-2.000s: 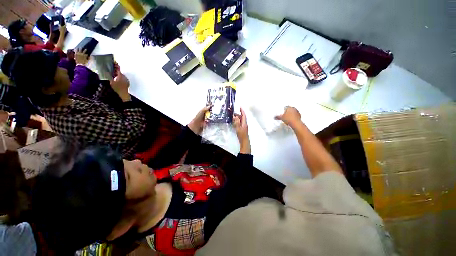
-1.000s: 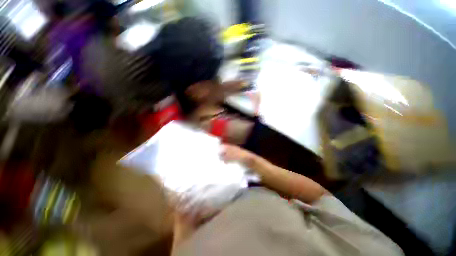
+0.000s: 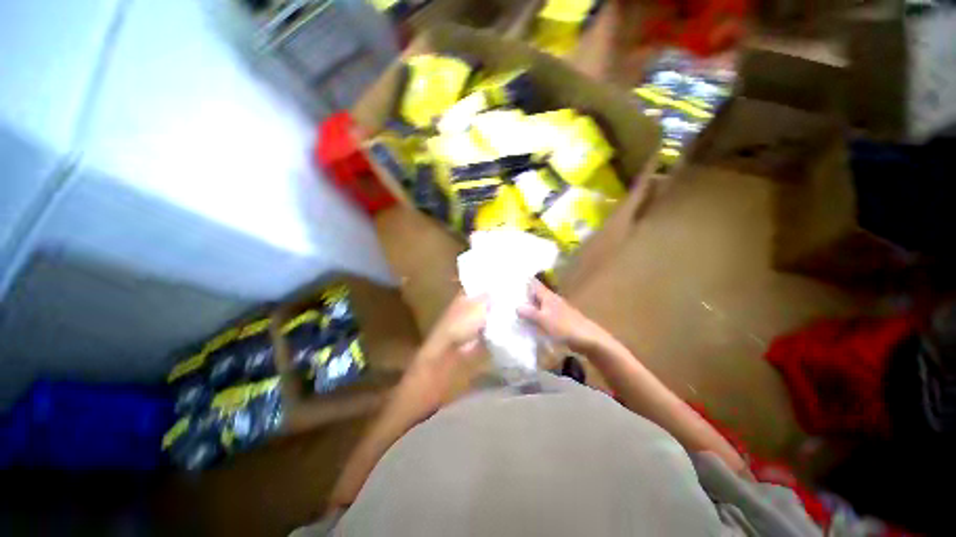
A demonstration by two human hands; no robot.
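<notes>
A whitish bag stack (image 3: 509, 275) is held upright in front of my body, its top edge overlapping the near rim of a large carton. My left hand (image 3: 461, 323) grips its left side. My right hand (image 3: 552, 313) grips its right side. The bags look bright and overexposed, so single sheets cannot be told apart. The large carton (image 3: 637, 199) lies just beyond my hands and holds jumbled yellow boxes (image 3: 577, 150) with black sides.
Bundled packs (image 3: 225, 393) lie in a carton at the lower left, with more packs (image 3: 679, 105) at the upper right. A white surface (image 3: 225, 157) is at the left. Red stools (image 3: 351, 163) (image 3: 847, 369) stand left and right. A blue item (image 3: 89, 425) is at lower left.
The view has swung from the white table and seated people to the floor cartons. The white bags, earlier low before my body, are now held narrow and upright between both hands.
</notes>
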